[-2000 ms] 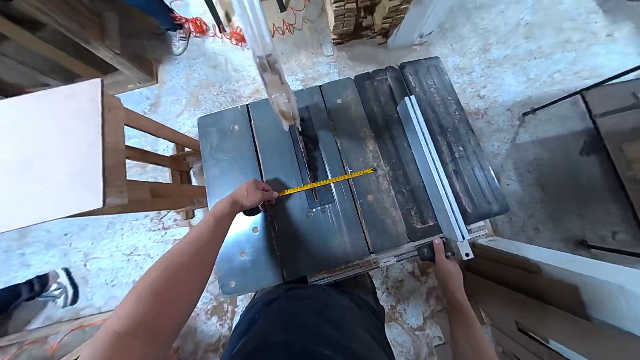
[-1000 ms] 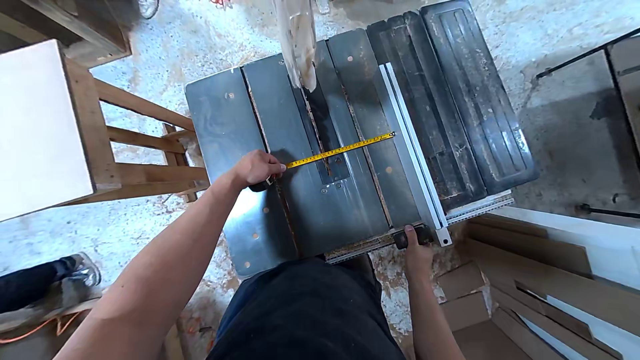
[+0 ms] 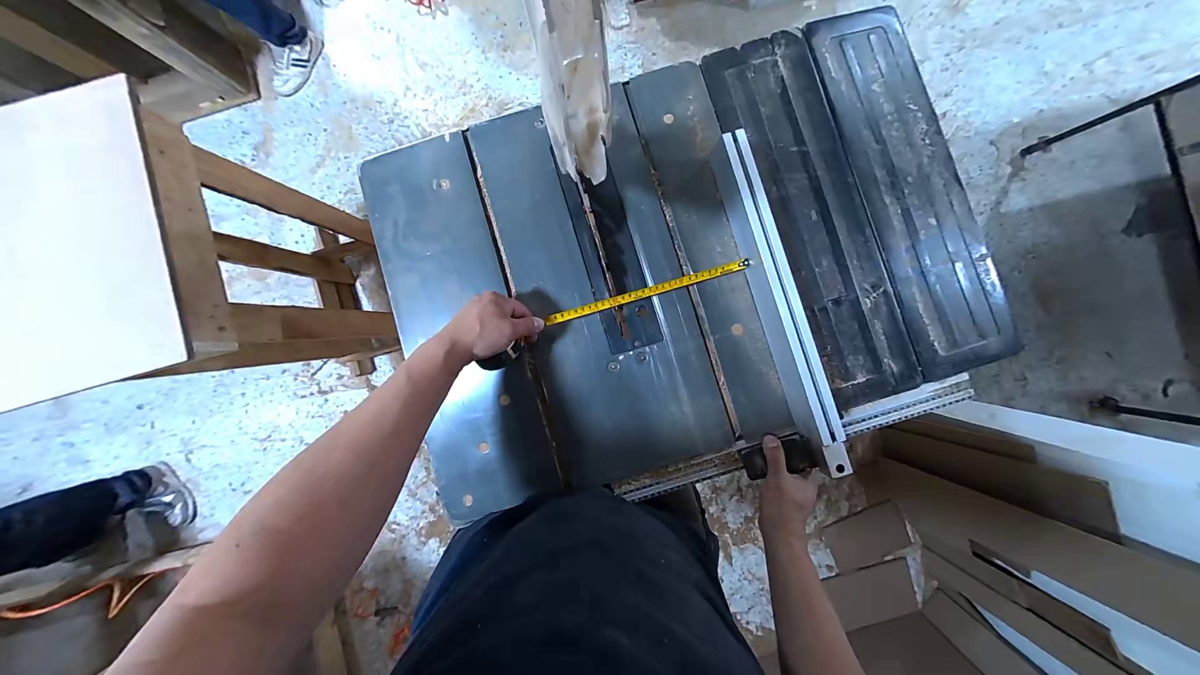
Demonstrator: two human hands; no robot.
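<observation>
My left hand (image 3: pixel 495 328) is closed on a tape measure, its dark case partly hidden under the palm. The extended yellow tape blade (image 3: pixel 647 292) crosses the metal table saw top (image 3: pixel 647 403) and the slot by the throat plate, and its end meets the aluminium rip fence (image 3: pixel 786 291). At the front rail my right hand (image 3: pixel 786 487) grips the black fence handle (image 3: pixel 797 454). A clouded plastic guard (image 3: pixel 583 103) hangs above the slot; whether the blade stands up in it I cannot tell.
To the left stands a wooden frame table with a white top (image 3: pixel 84 244). Cardboard (image 3: pixel 994 506) lies at lower right, beside a white panel. A black metal frame (image 3: pixel 1116 117) is at far right. Other people's shoes (image 3: pixel 296 64) show at upper left and lower left.
The fence has moved left over the saw top, with my right hand on its handle. The tape's end, apart from the fence two seconds ago, now meets it.
</observation>
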